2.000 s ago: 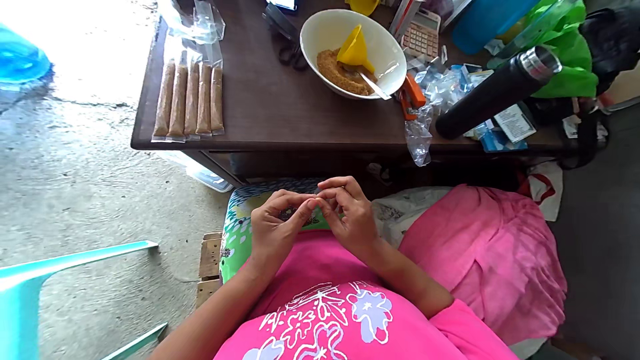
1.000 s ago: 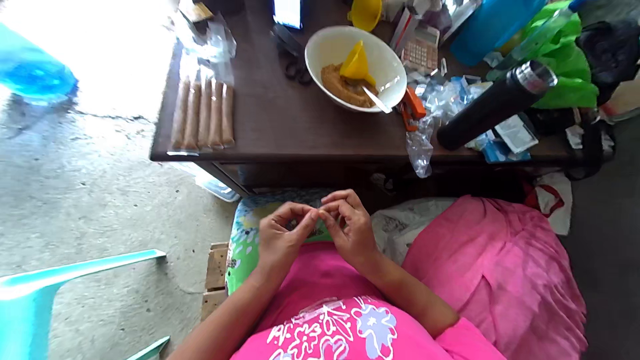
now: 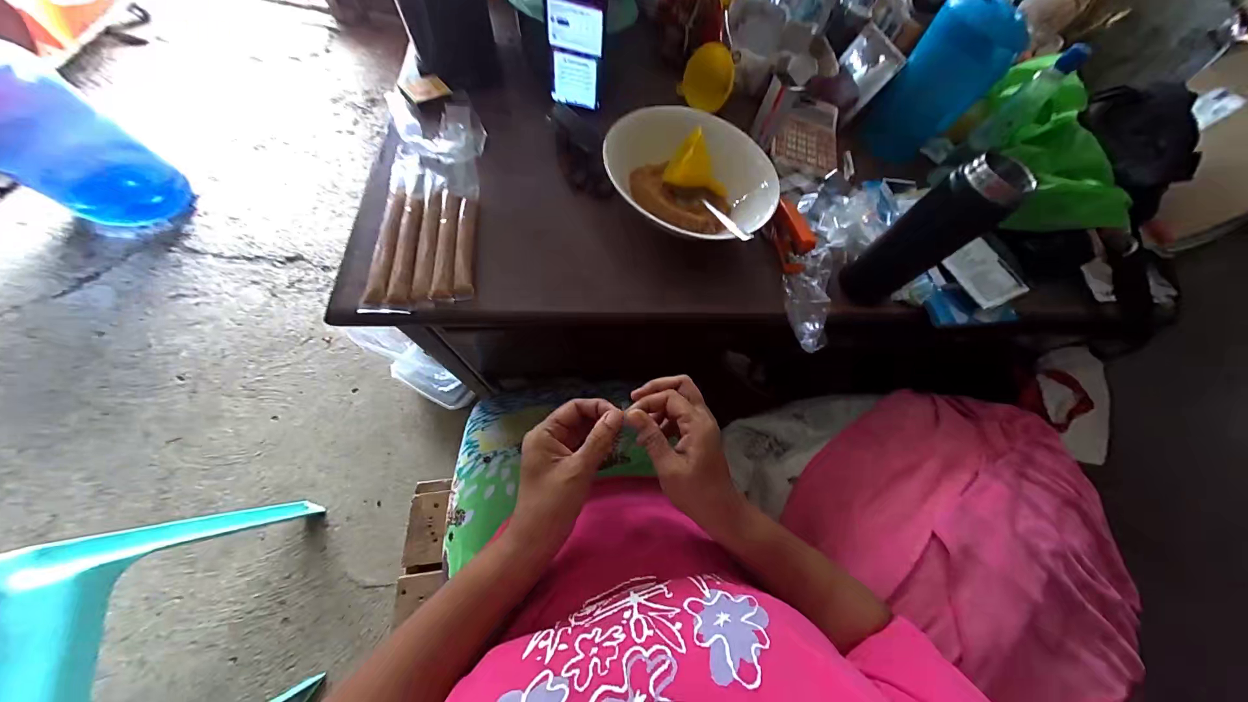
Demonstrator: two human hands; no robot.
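My left hand (image 3: 565, 463) and my right hand (image 3: 680, 444) meet at the fingertips above my lap, thumbs and forefingers pinched close together. Whatever lies between them is too small or too clear to make out. On the dark wooden table (image 3: 575, 283) beyond, a white bowl (image 3: 634, 146) holds brown powder (image 3: 673, 205), a yellow funnel (image 3: 692, 161) and a spoon (image 3: 726, 219). Several filled clear plastic tubes (image 3: 424, 249) of brown powder lie side by side at the table's left corner, below some clear plastic bags (image 3: 453, 132).
An orange stapler-like tool (image 3: 795, 229), crumpled clear plastic (image 3: 809, 302), a black flask (image 3: 931, 229) and a calculator (image 3: 804, 136) lie right of the bowl. A lit phone (image 3: 575, 49) stands behind. A turquoise plastic chair (image 3: 146, 546) is at the lower left.
The view has shifted, so the table's things sit further right. My hands stay together at the fingertips, with only slight finger movement.
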